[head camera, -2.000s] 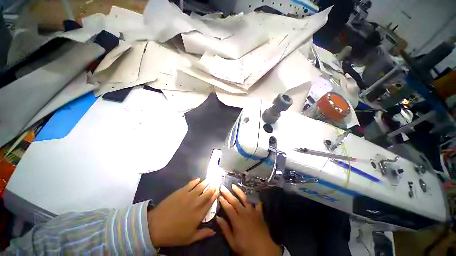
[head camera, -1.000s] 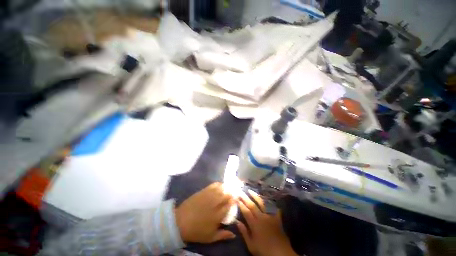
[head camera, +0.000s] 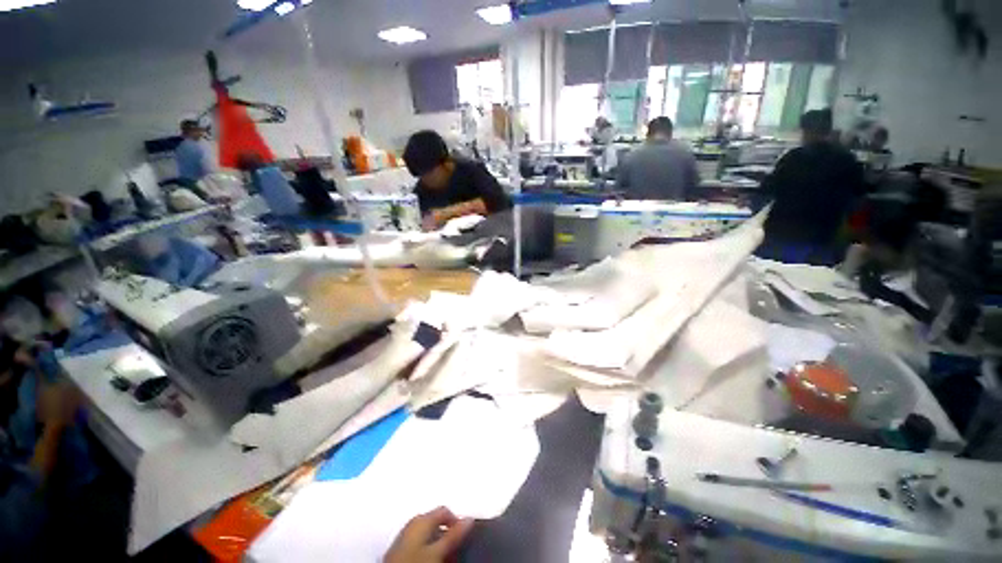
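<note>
The dark garment panel (head camera: 535, 473) lies at the bottom centre, left of the white sewing machine head (head camera: 758, 473). My left hand (head camera: 431, 539) is cut off by the bottom edge. Its curled fingers are at the panel's left edge by a white sheet (head camera: 440, 467); whether it grips anything is not clear. My right hand is out of the picture. Bright lamp glare (head camera: 588, 533) shows beside the machine front, and the needle area is cut off below.
Creased paper patterns (head camera: 593, 324) are heaped behind the machine. Two pens lie on its head, with an orange-brown round object (head camera: 819, 388) behind it. Another machine (head camera: 209, 330) stands at the left. Several people are farther back, one (head camera: 456, 187) bent over work.
The view has swung up to show the room. The machine and panel now sit lower in the picture. My right hand has left the view and my left hand shows only in part.
</note>
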